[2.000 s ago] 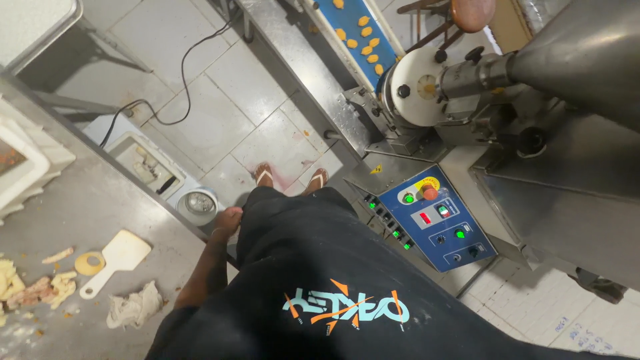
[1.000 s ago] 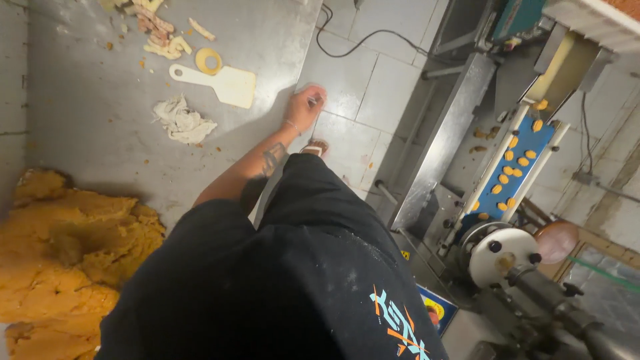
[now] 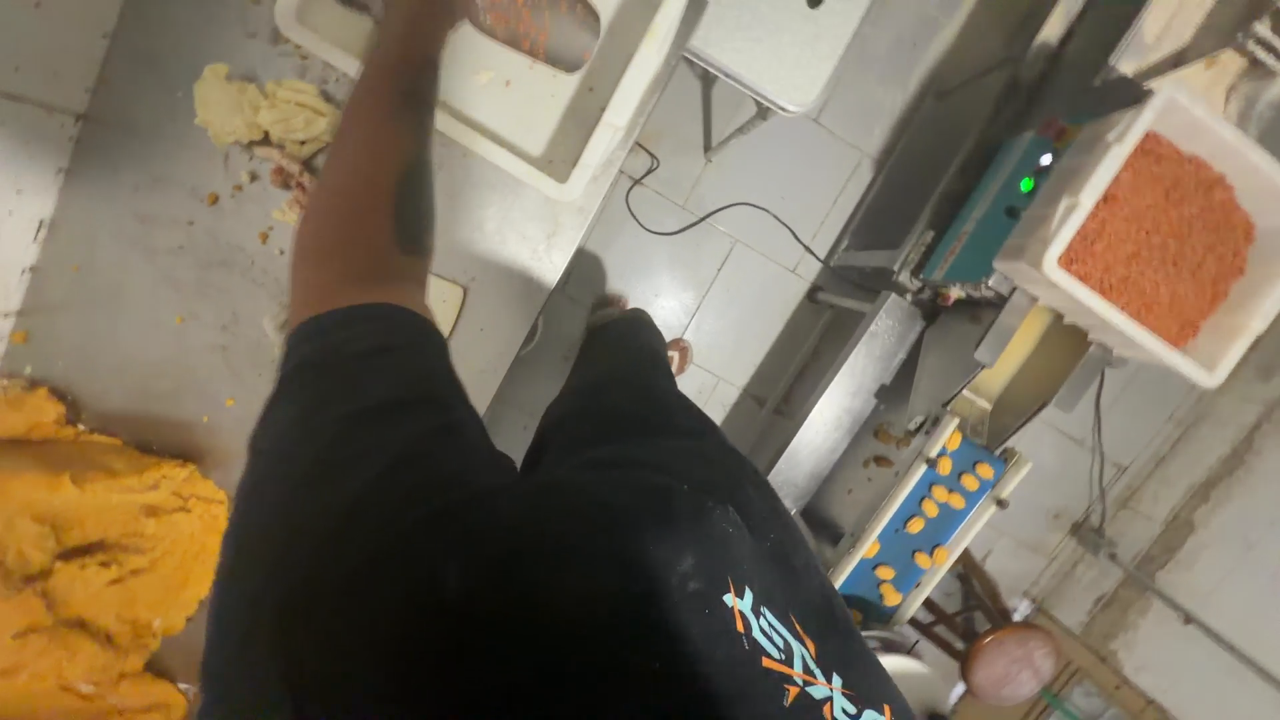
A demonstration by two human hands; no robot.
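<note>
My left forearm reaches up across a white plastic tray [image 3: 560, 165], and my left hand is cut off by the top edge of the view. Beside the forearm, inside the tray, an oval opening shows orange bits [image 3: 535, 25]. Left of the arm, pale dough scraps [image 3: 265, 110] lie on the metal table [image 3: 150, 230]. A large mass of orange dough [image 3: 90, 560] sits at the lower left. Partly hidden behind my arm is a flat cream-coloured scraper [image 3: 445, 303]. My right hand is out of view.
At the right, a conveyor with a blue belt [image 3: 945, 515] carries several small orange pieces. Above it stands a white bin [image 3: 1040, 240] of orange crumbly filling [image 3: 1160, 235]. A black cable [image 3: 740, 207] crosses the tiled floor. A round-topped stool [image 3: 1010, 662] is at the lower right.
The view has swung, bringing the white tray and the orange-filled bin in. My left arm now stretches up over the tray; one second ago my left hand was at the metal table's edge.
</note>
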